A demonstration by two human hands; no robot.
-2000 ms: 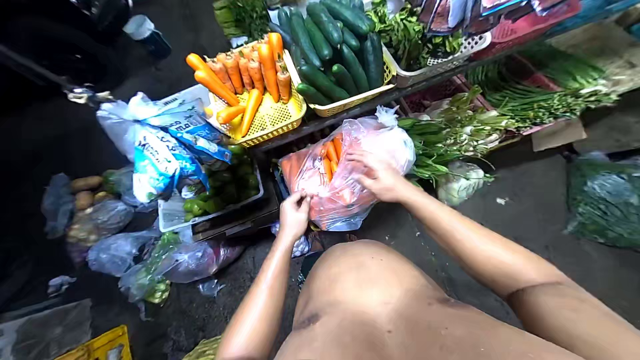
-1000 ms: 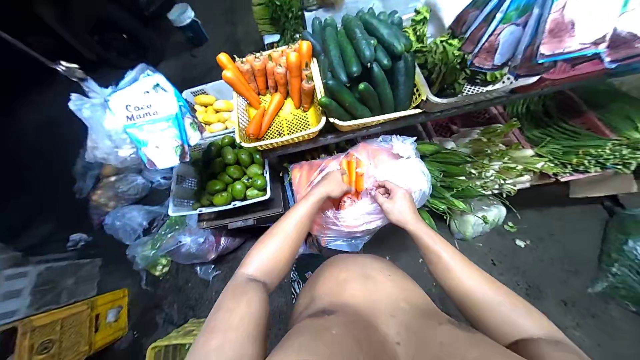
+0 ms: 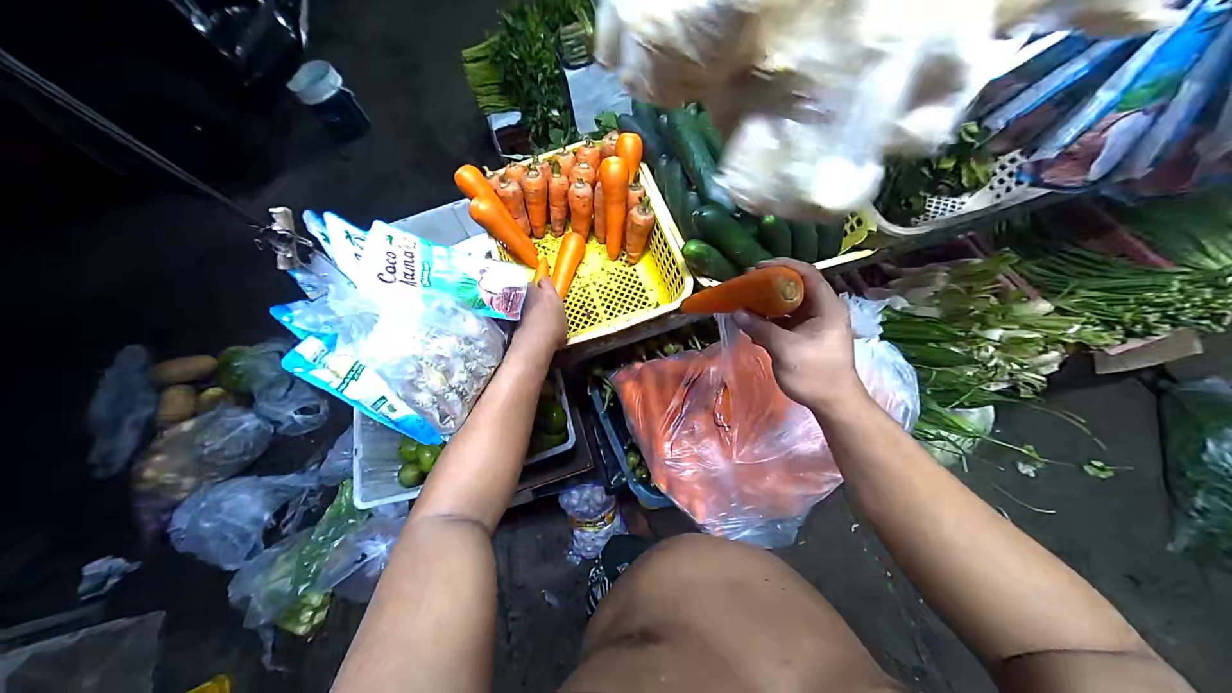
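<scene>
A carrot is gripped in my right hand, its thick end up and to the right, above a clear plastic bag of carrots. My left hand is at the front left edge of a yellow plastic basket, fingers on a carrot whose tip only partly shows. More carrots stand upright in rows along the basket's back, and a few lean at its left side. Hanging coconut milk pouches touch or overlap my left hand.
Cucumbers lie in a basket behind. A blurred hanging bag covers part of them. Green limes fill a white tray below the pouches. Leafy greens spread at the right. Bagged produce lies on the floor at left.
Both hands were at the bag of carrots; my left hand has moved to the yellow basket, and my right hand has lifted a carrot above the bag. More carrots lean in the basket's front.
</scene>
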